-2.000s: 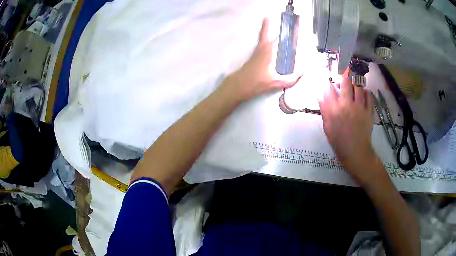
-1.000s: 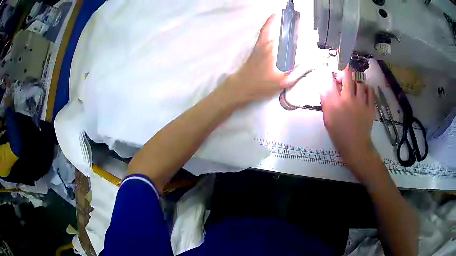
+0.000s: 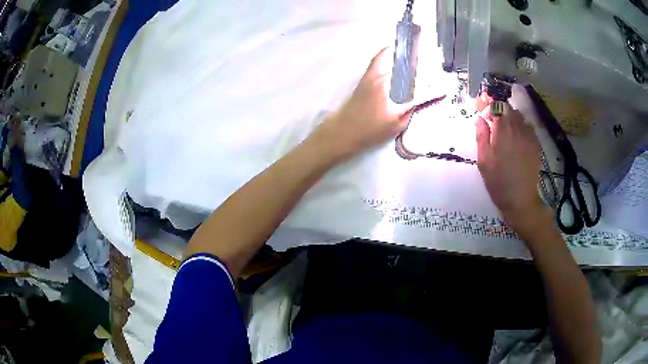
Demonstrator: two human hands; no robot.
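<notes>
The white garment [image 3: 234, 92] is spread over the left and middle of the table. My left hand [image 3: 369, 114] lies flat on it, fingers partly behind the machine lamp [image 3: 403, 60]. My right hand [image 3: 508, 153] is at the right of the presser foot and needle [image 3: 462, 89], fingertips by a round knob [image 3: 497, 108]. Glare washes out the cloth there, so whether the right fingers hold anything cannot be told. The sewing machine head [image 3: 554, 57] is at the upper right. The curved dark-edged opening [image 3: 406, 148] shows in the bed.
Black tailor's shears [image 3: 574, 188] lie right of my right hand, with silver snips [image 3: 548, 178] partly hidden beside them. A printed ruler strip [image 3: 440, 219] runs along the front table edge. Cloth hangs off the left side near a yellow bar [image 3: 156, 252]. Dark fabric [image 3: 42, 206] lies far left.
My right hand has shifted right, away from the needle, and now partly covers the snips. My left hand has moved slightly down from its first position. More of the bed opening's edge shows.
</notes>
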